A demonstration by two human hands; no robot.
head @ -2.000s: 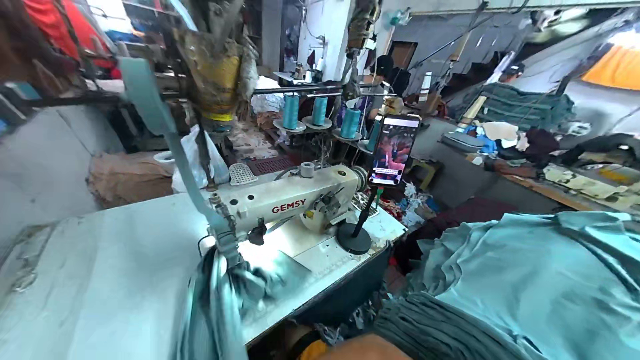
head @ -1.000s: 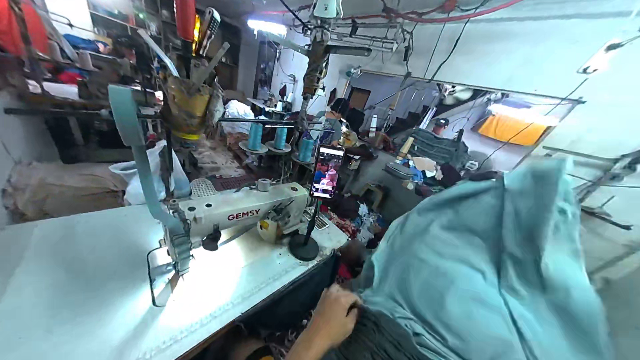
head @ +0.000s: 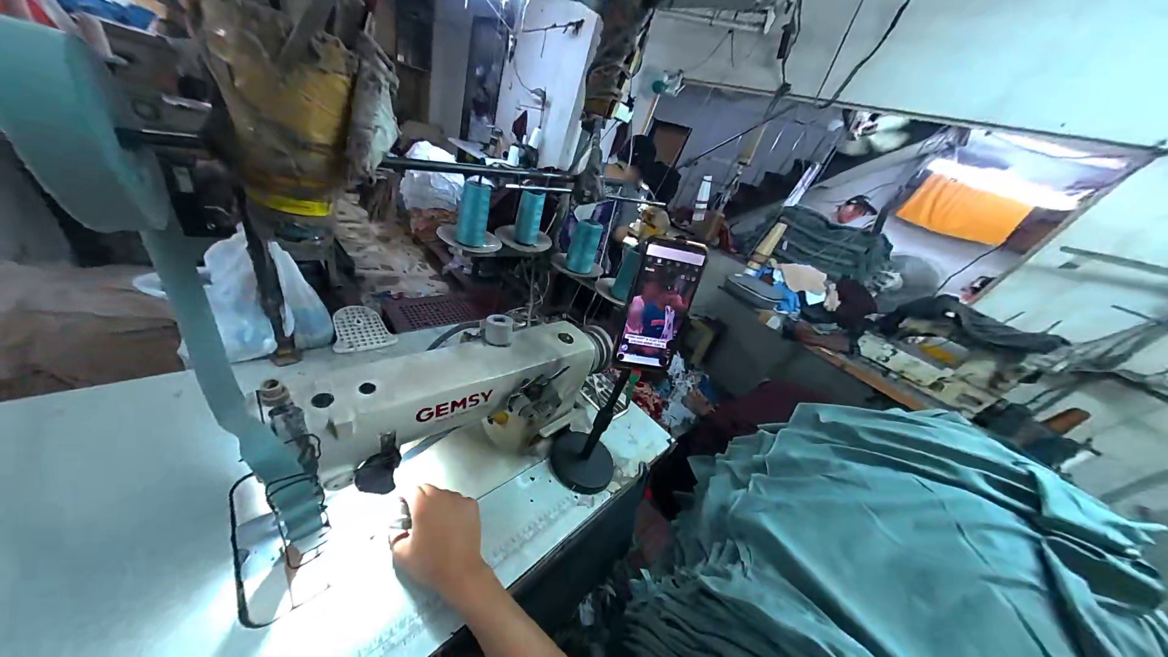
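Note:
My right hand point(head: 440, 534) is over the lit bed of the white sewing machine point(head: 456, 388), just right of the needle area, with its fingers curled. Its fingertips are partly lost in glare, so I cannot tell if they hold anything. My left hand is out of view. A teal fabric band point(head: 196, 328) runs down from the upper left into a wire guide point(head: 239, 557) at the machine's head. At the right lies a large heap of teal cloth pieces point(head: 876, 520).
A phone point(head: 659, 306) on a stand with a round black base point(head: 581, 463) stands by the machine's right end. Behind are teal thread cones point(head: 474, 214), a white plastic bag point(head: 265, 297) and a yellow container point(head: 292, 109). A person point(head: 854, 210) is in the background.
The teal cloth raised at the right one second ago now lies on the heap. A hand seen at the heap's edge then is not there now. The view has swung.

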